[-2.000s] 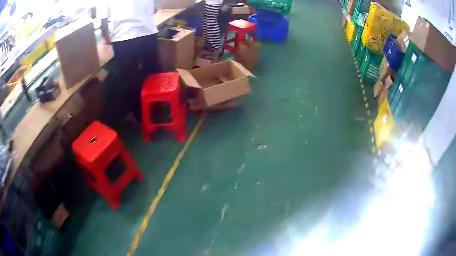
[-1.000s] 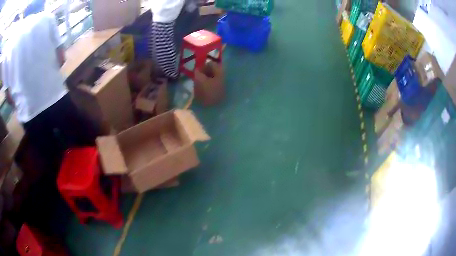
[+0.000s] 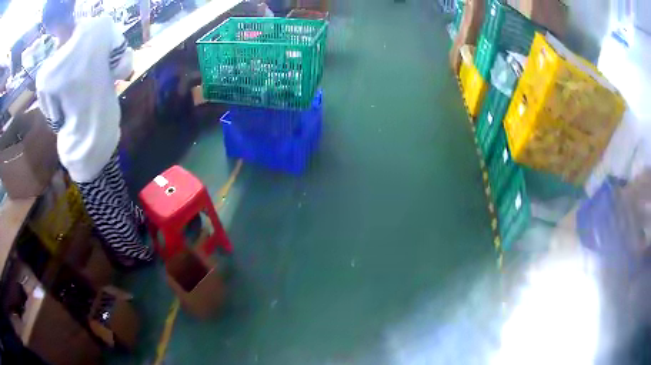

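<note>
Neither of my hands is in the picture. Nearest in front of me is the green floor [image 3: 342,214]. A red stool [image 3: 173,196] stands at the left, with a small open carton [image 3: 203,303] against its front. A green slatted crate [image 3: 264,68] with mixed contents rests on a blue crate [image 3: 271,139] ahead of the stool. A bright white glare covers the lower right.
A person in a white top and striped trousers [image 3: 89,100] stands at the bench [image 3: 175,43] on the left. Yellow [image 3: 553,107] and green crates [image 3: 508,192] line the right side beside a dashed floor line. Cartons [image 3: 114,314] lie lower left.
The view has advanced along the aisle. The large open carton and the nearer red stools have left the picture. The green and blue crates and the striped-trousered person appear larger and nearer.
</note>
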